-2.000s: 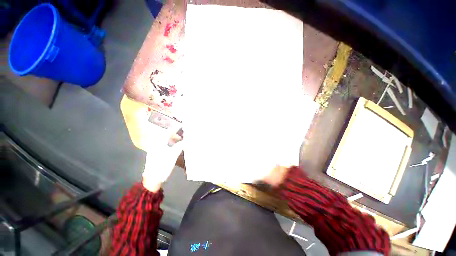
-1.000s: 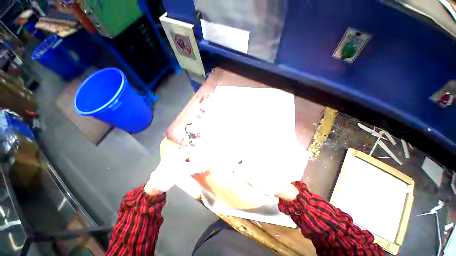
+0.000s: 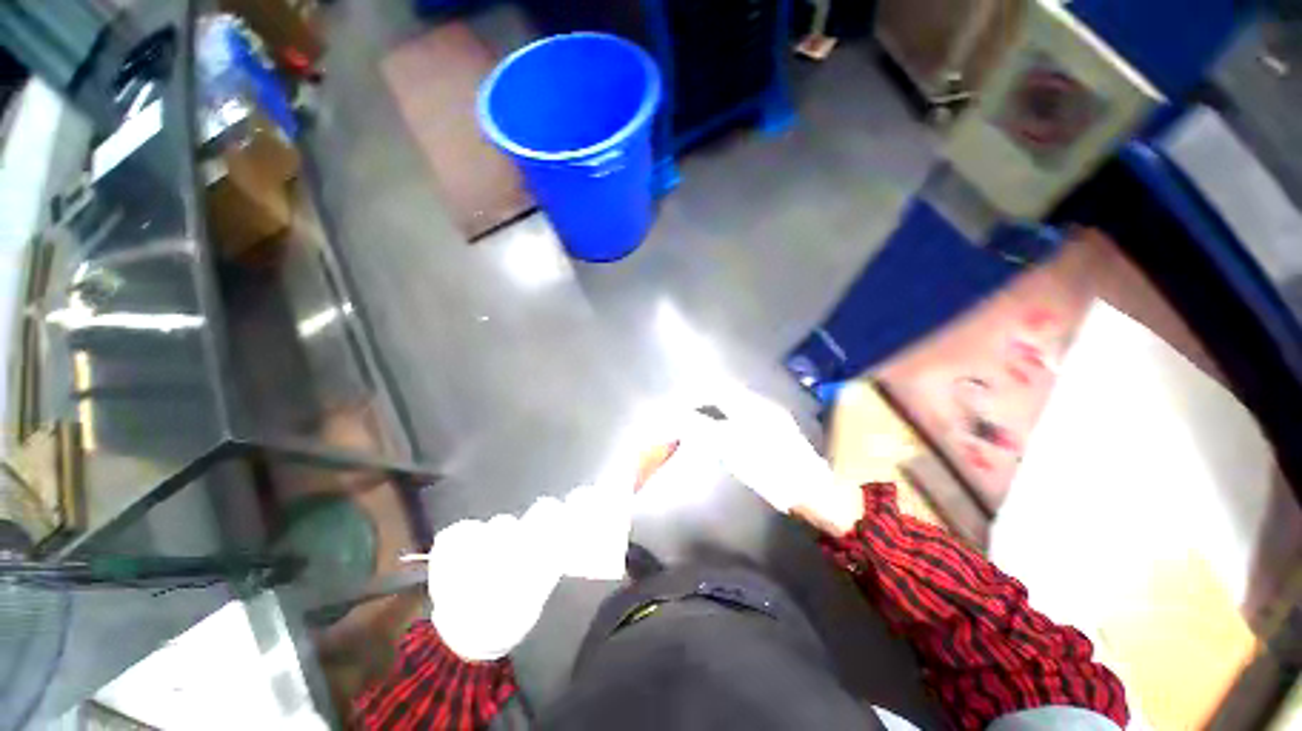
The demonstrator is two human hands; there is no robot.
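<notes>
My left hand (image 3: 493, 583), in a white glove, is at lower centre-left in front of my body. My right hand (image 3: 757, 450), also white, is near the centre. Strong glare hides most fingers on both. A pale, straight-edged piece (image 3: 597, 536) shows beside my left hand, on the side towards my right hand; how it is held cannot be told. A small orange-red patch and a small dark patch show between the hands, too unclear to name. A large white sheet (image 3: 1142, 443) lies on the reddish-brown press bed (image 3: 985, 386) at the right.
A blue bucket (image 3: 593, 157) stands on the grey floor ahead, beside a flat brown board (image 3: 454, 122). A shiny metal bench (image 3: 136, 321) runs along the left, with an open brown box (image 3: 250, 186) near it. Blue machine parts (image 3: 914, 293) are at right.
The view has swung left, so the press bed and sheet now lie at the right. Both hands are off the sheet and in front of my body, closer together.
</notes>
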